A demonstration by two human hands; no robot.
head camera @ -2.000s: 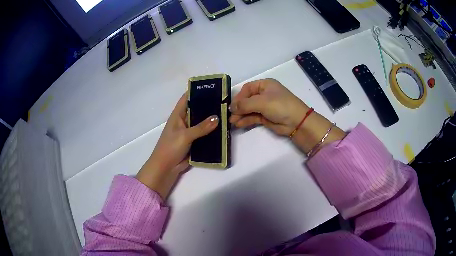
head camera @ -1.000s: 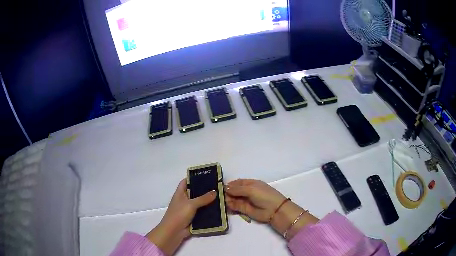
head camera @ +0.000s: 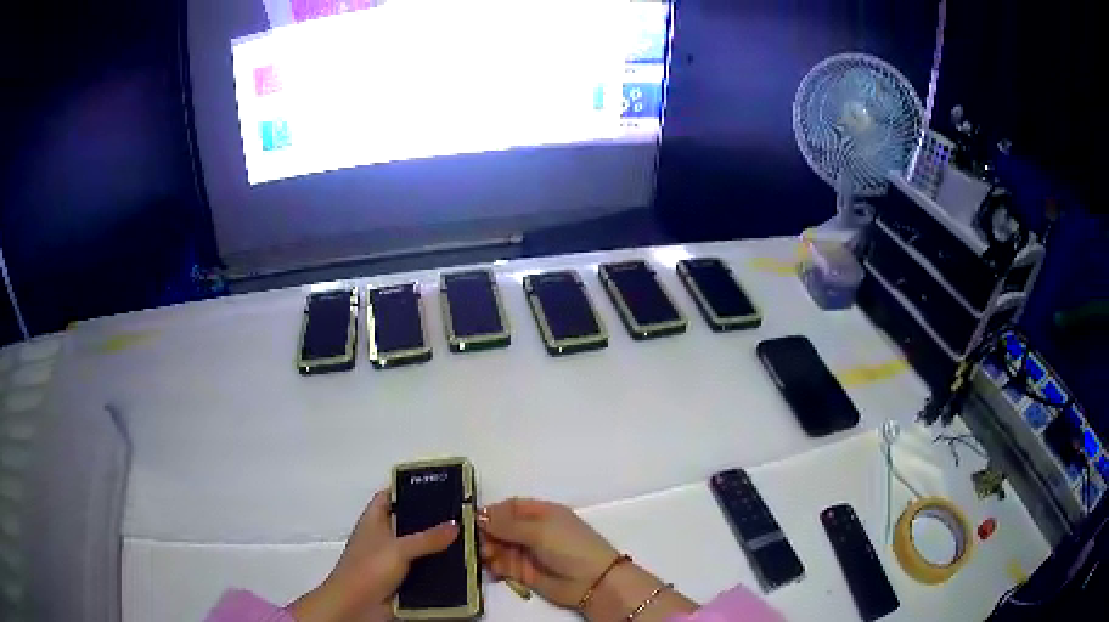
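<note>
A slab-like mini projector (head camera: 434, 577) with a dark top, yellow-beige edge and white lettering is held upright in front of me. My left hand (head camera: 375, 558) grips it from the left, thumb on its top panel. My right hand (head camera: 544, 549) is at its right side, fingertips pinched against the edge near the upper part. What the fingertips pinch is too small to tell. A small yellowish piece (head camera: 519, 589) shows just below the right fingers.
Several similar projectors (head camera: 567, 312) stand in a row before the lit screen (head camera: 450, 201). A smartphone (head camera: 808, 385), two remote controls (head camera: 756, 530) (head camera: 859, 561) and a tape roll (head camera: 902, 555) lie right. A fan (head camera: 859, 125) and rack (head camera: 930, 286) are far right.
The view has tilted up, bringing the screen, fan and whole row into sight. Both hands and the projector sit lower in the picture. The hold looks the same; the yellowish piece now shows below the right fingers.
</note>
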